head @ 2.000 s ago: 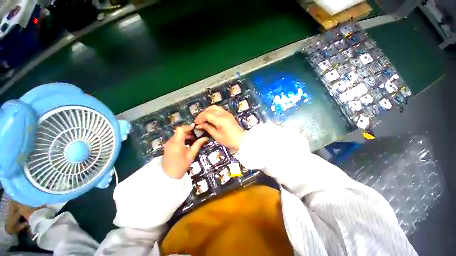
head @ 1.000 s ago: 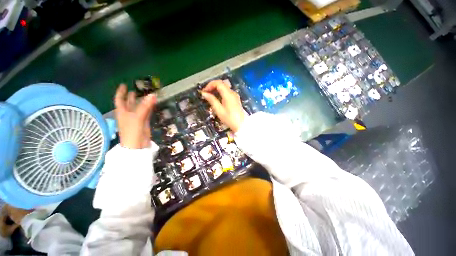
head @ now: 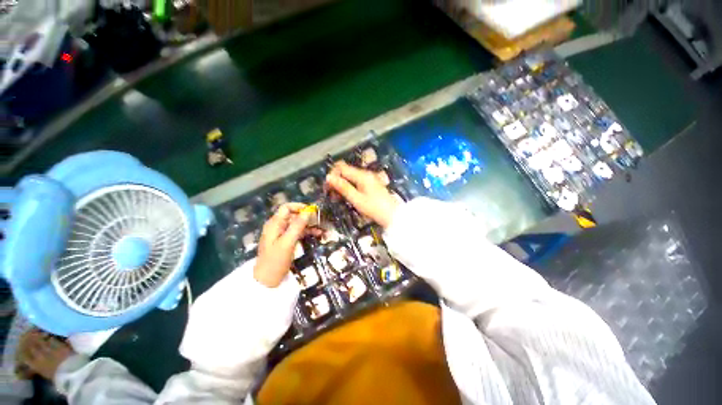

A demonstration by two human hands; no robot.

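Observation:
A dark blister tray [head: 332, 297] lies in front of me, with small electronic modules [head: 354, 286] in its pockets, each showing a white square. My left hand [head: 279, 244] is over the middle of the tray, its thumb and fingers closed on a small piece with a yellow part [head: 309, 211]. My right hand [head: 366, 192] is over the tray's back right part, fingertips pinched together low at the pockets. Whether it holds anything is too blurred to tell. A loose black-and-yellow module [head: 216, 149] lies on the green belt.
A light blue fan [head: 131, 253] stands at left. Blue pieces [head: 445, 162] lie right of the tray, then a second filled tray [head: 554, 126]. Clear empty trays [head: 625, 293] are low at right. Another person's hand [head: 46, 354] is at lower left. Cardboard [head: 530, 39] lies across the belt.
My left hand has moved from the belt side back over the tray and now pinches a small piece. The module that was near it in the air or on the belt now lies on the belt.

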